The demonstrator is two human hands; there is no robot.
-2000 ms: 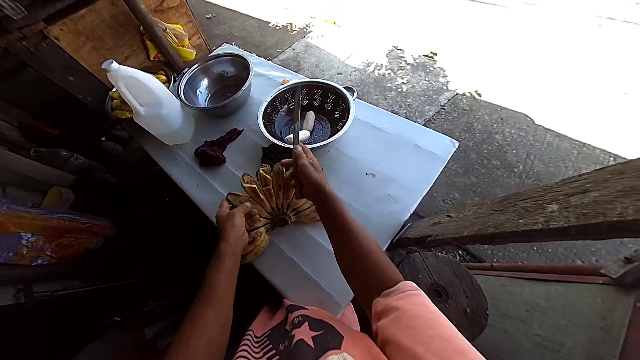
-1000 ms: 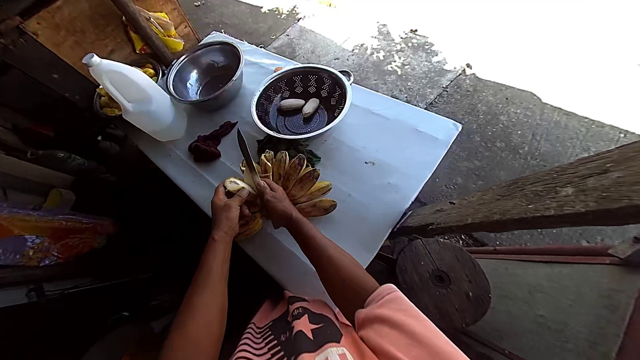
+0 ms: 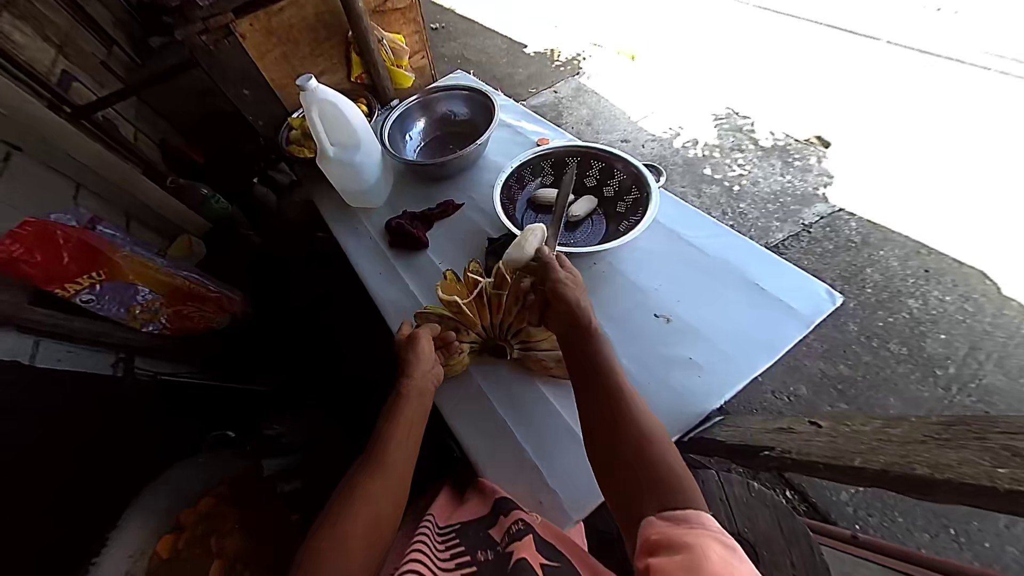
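A peeled banana (image 3: 525,246) and a knife (image 3: 562,204) with its blade pointing up are in my right hand (image 3: 564,292), just short of the steel colander (image 3: 578,244). Two peeled bananas (image 3: 582,208) lie inside the colander. My left hand (image 3: 424,352) grips the left side of a hand of unpeeled bananas (image 3: 496,320) at the table's near edge. Pale strips of peel lie over the tops of these bananas. Part of a dark thing (image 3: 498,246) shows behind the bunch.
A steel bowl (image 3: 440,164), a white plastic jug (image 3: 352,156) and a crumpled dark red cloth (image 3: 418,224) stand or lie on the white-covered table (image 3: 680,320). Behind the jug, a container holds yellow pieces (image 3: 301,138). A wooden beam (image 3: 864,456) runs at the right.
The banana being peeled at my left hand one second ago is now bare in my right hand, which has moved toward the colander with the knife. My left hand is back on the bunch.
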